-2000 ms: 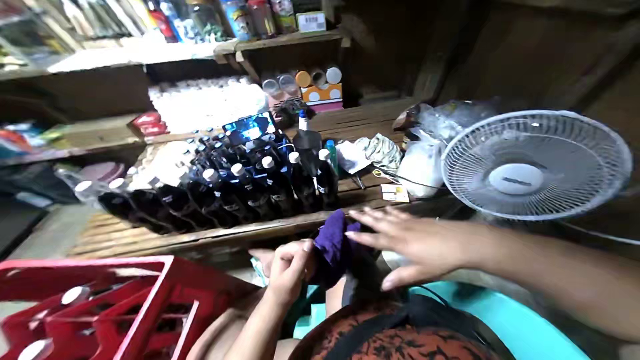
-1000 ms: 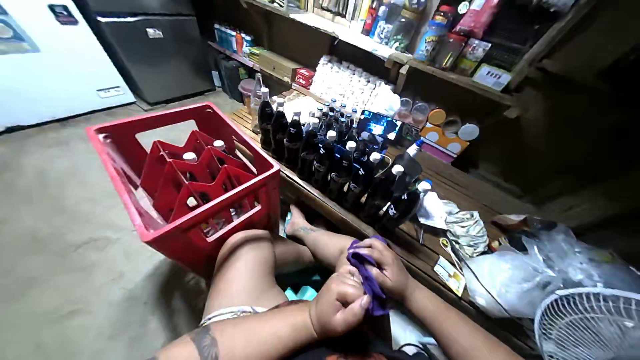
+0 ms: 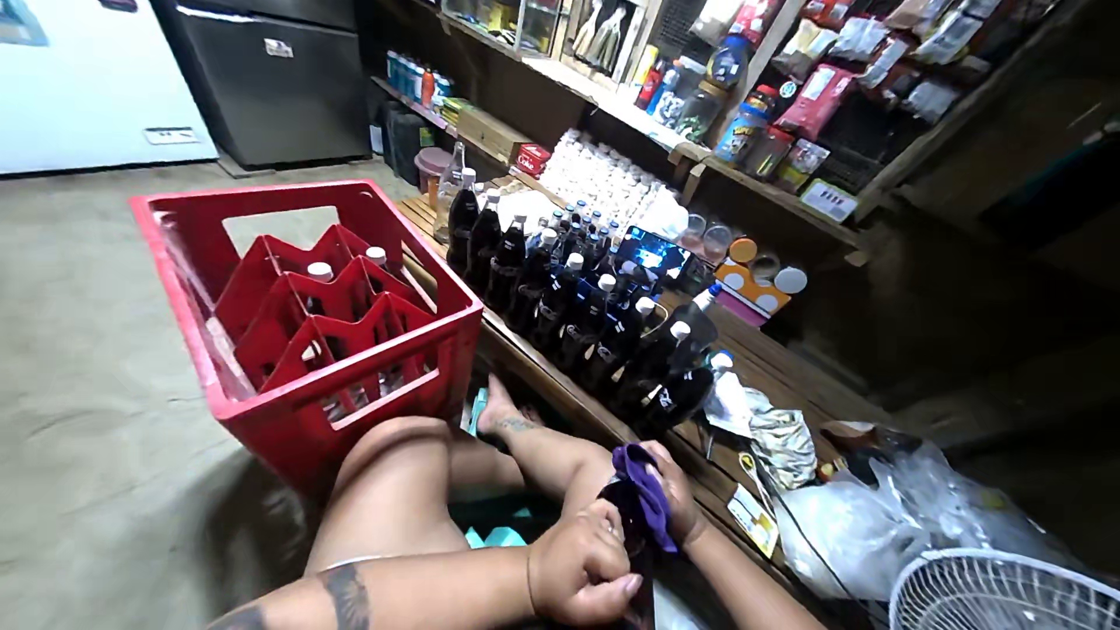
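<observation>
At the lower middle, my left hand is closed around a dark glass bottle, seen only in part between my hands. My right hand holds a purple cloth against the bottle's upper part. Beyond my hands, a row of dark cola bottles with white caps stands on a slatted wooden bench. A red plastic crate with dividers is left of my knees; several bottles stand in it, two with white caps in plain sight.
The wooden bench holds a lit phone, scissors, a crumpled cloth and plastic bags. A fan stands at lower right. Shelves with jars and packets are above the bench. A dark refrigerator is at the back left.
The view has swung left since the first frame, bringing the whole crate into sight. My right hand, spread beside the purple cloth two seconds ago, now grips it.
</observation>
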